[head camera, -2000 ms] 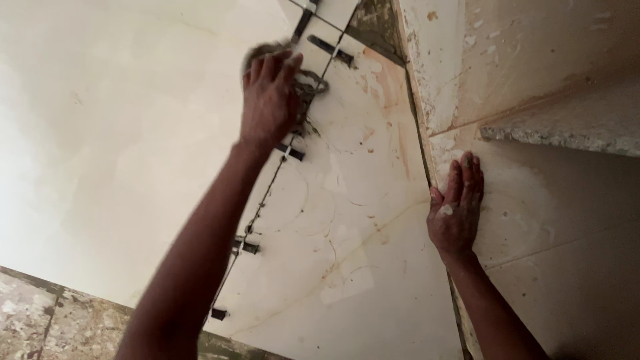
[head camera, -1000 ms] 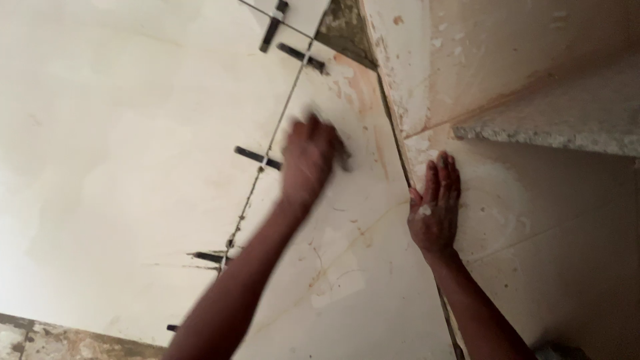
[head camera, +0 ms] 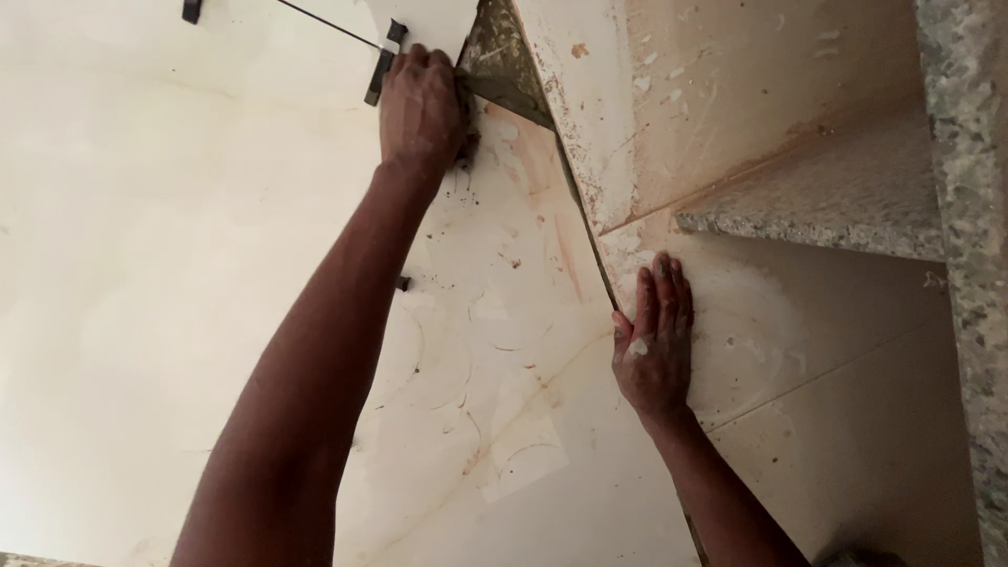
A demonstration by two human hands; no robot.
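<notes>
My left hand presses down over the joint between pale floor tiles, its fingers closed on a dark, dirty rag that is mostly hidden beneath it. A black plastic tile-leveling wedge lies against its fingertips. Farther down the joint, the end of another black wedge shows beside my left forearm. My right hand rests flat on the stained wall tile, holding nothing, with its thumb by the dark gap along the floor's edge. Smears and crumbs mark the narrow floor tile.
A rough patch of bare mortar lies beyond the cut tile's end. At right, a speckled stone slab juts from the wall and meets a long stone edge. One more black wedge is at the upper left.
My left hand has gone from the middle of the narrow tile to the far end of the joint, with the rag. My right hand has stayed flat on the wall tile. The view has shifted.
</notes>
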